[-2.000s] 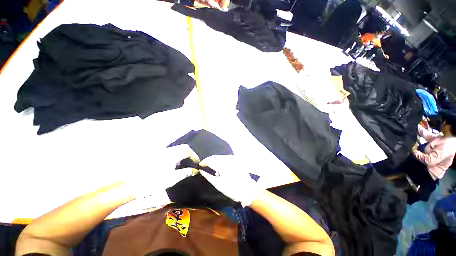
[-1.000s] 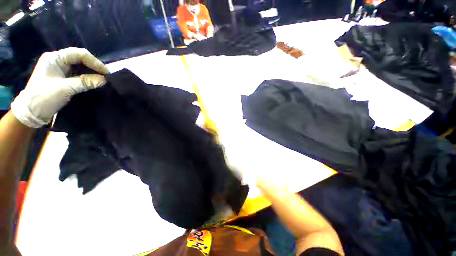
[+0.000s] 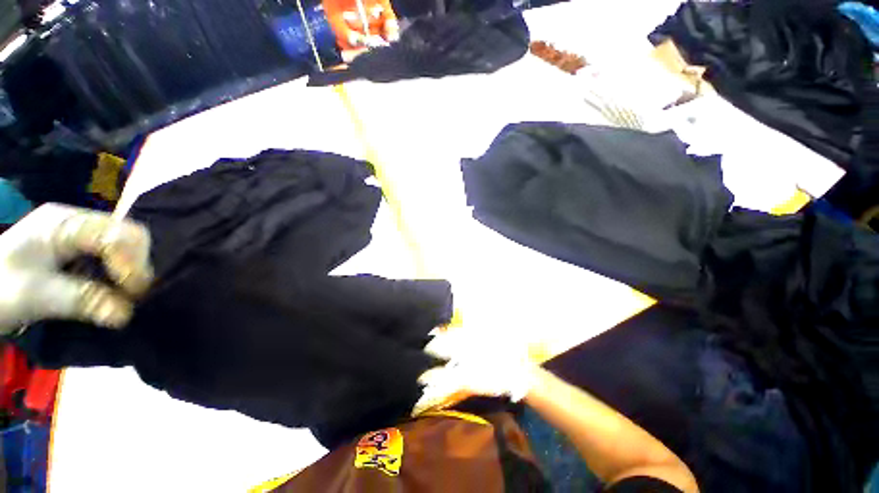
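Note:
A black garment [image 3: 279,347] is stretched between my two gloved hands over the near left of the white table. My left hand [image 3: 77,270] is at the left edge, slightly blurred, with its fingers closed on the garment's left end. My right hand [image 3: 472,366] is low in the middle, washed out against the white top, holding the garment's right edge near the apron. A finished pile of black pieces [image 3: 260,197] lies behind the held garment, partly covered by it.
A waiting pile [image 3: 607,197] lies at right and droops over the table edge [image 3: 648,300]. Yellow tape [image 3: 378,183] crosses the top. A reddish-brown bundle [image 3: 557,56], tan cardboard [image 3: 679,72] and shiny black garments [image 3: 771,72] lie beyond. A person in orange [image 3: 359,21] is across the table.
My left hand has moved down and left, lowering the garment and spreading it wider. My right hand still holds the near end. Earlier, both hands were together over a black piece before my apron.

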